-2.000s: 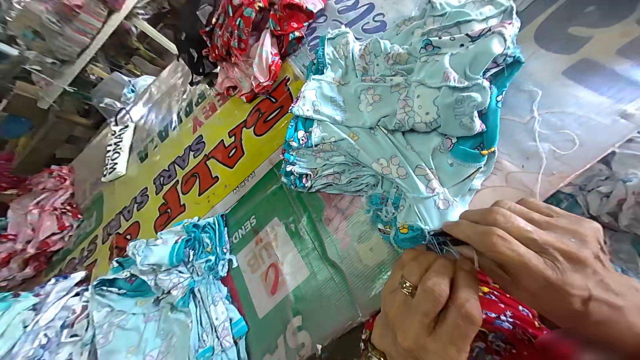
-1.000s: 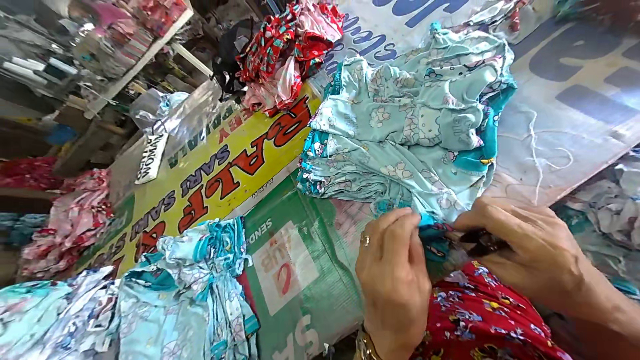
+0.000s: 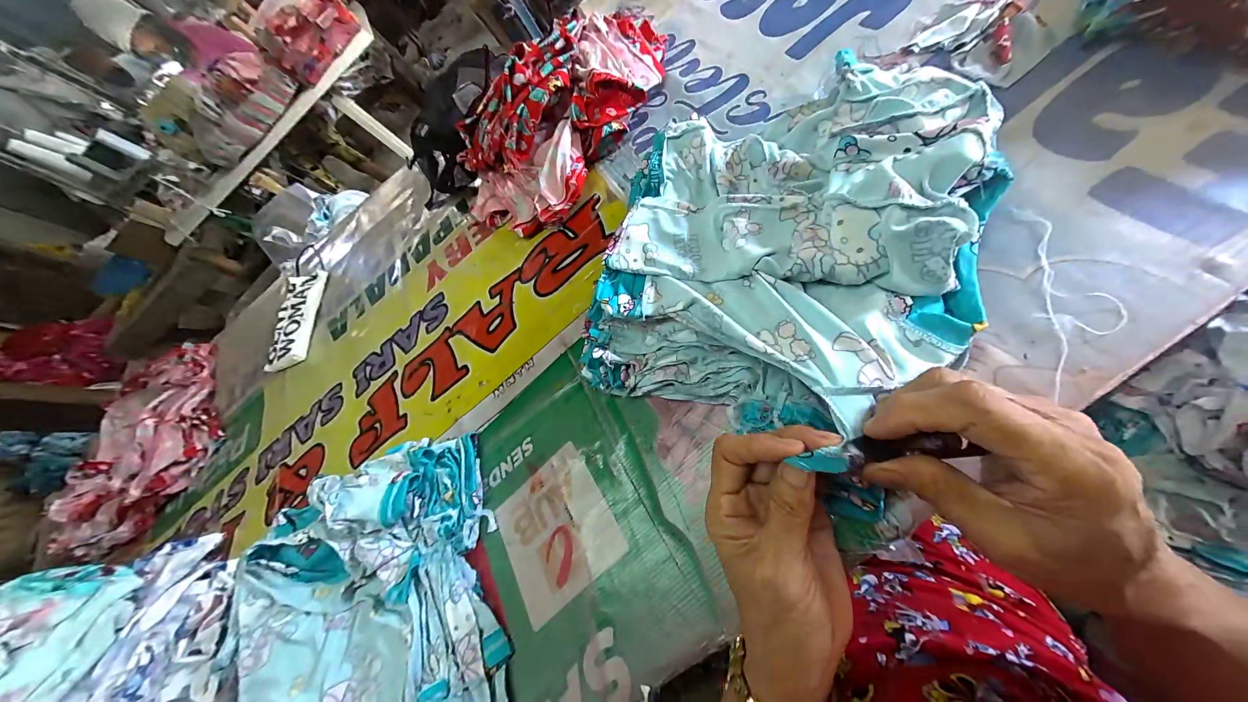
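A heap of mint-green printed garments (image 3: 799,234) with teal trim lies on the printed sheet covering the table. At its near edge my left hand (image 3: 785,546) pinches a teal trimmed edge between thumb and fingers. My right hand (image 3: 1014,478), just to the right, grips a small dark tool (image 3: 921,447), with its tip at that same edge; the kind of tool cannot be told. Below the hands is red patterned cloth (image 3: 960,624). White thread (image 3: 1048,292) lies loose to the right of the heap.
More light blue garments (image 3: 331,614) are piled at the lower left. Red and pink garments (image 3: 561,107) lie at the table's far side, near a black bag (image 3: 453,122). A white tag (image 3: 297,322) rests toward the left edge. Grey and teal cloth (image 3: 1189,439) lies beyond the right edge.
My left hand has moved from low beside the right hand to an upright pinch on the teal edge. The dark tool in my right hand shows more plainly now. The view has shifted somewhat.
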